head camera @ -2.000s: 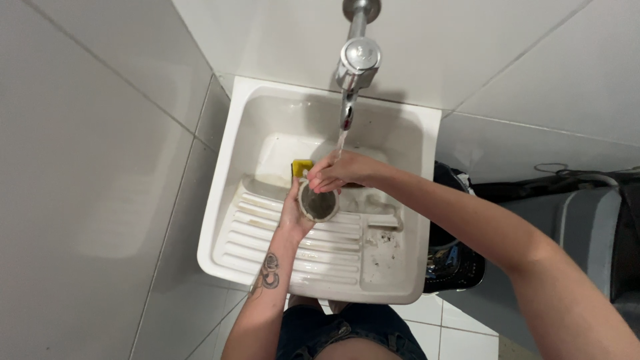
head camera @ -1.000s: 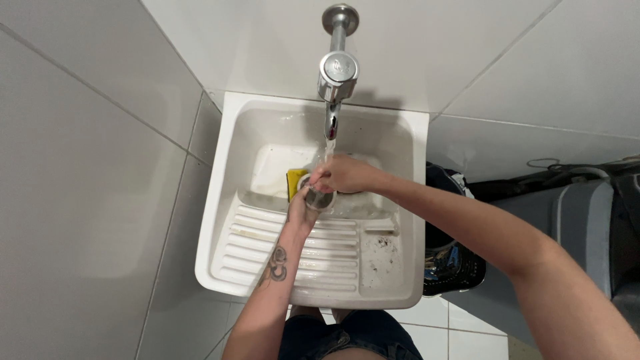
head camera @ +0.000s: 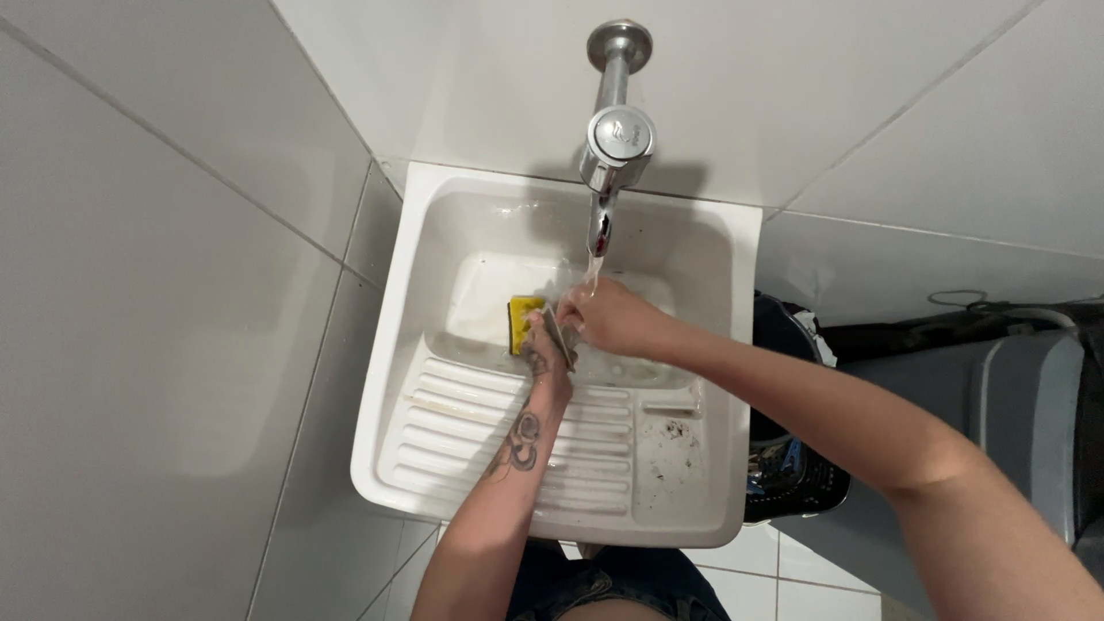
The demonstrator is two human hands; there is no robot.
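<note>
Over the basin of a white laundry sink (head camera: 552, 528), my left hand (head camera: 543, 349) holds a small round container (head camera: 561, 338), now tilted so its rim is seen nearly edge-on. My right hand (head camera: 611, 317) is at the container's right side with its fingers curled, under the water running from a chrome faucet (head camera: 603, 211). Whether those fingers grip the container cannot be told. A yellow sponge with a dark side (head camera: 519, 321) lies in the basin just left of my left hand.
A ribbed washboard (head camera: 431, 431) forms the sink's near part, beside a soap recess (head camera: 677, 466) with dark specks. Right of the sink stand a black basket (head camera: 798, 483) and a large grey bin (head camera: 940, 431). Tiled walls (head camera: 172, 302) close in the left and back.
The container has turned in my left hand; two seconds ago its round opening faced up, with my right fingers at its rim. Water still runs.
</note>
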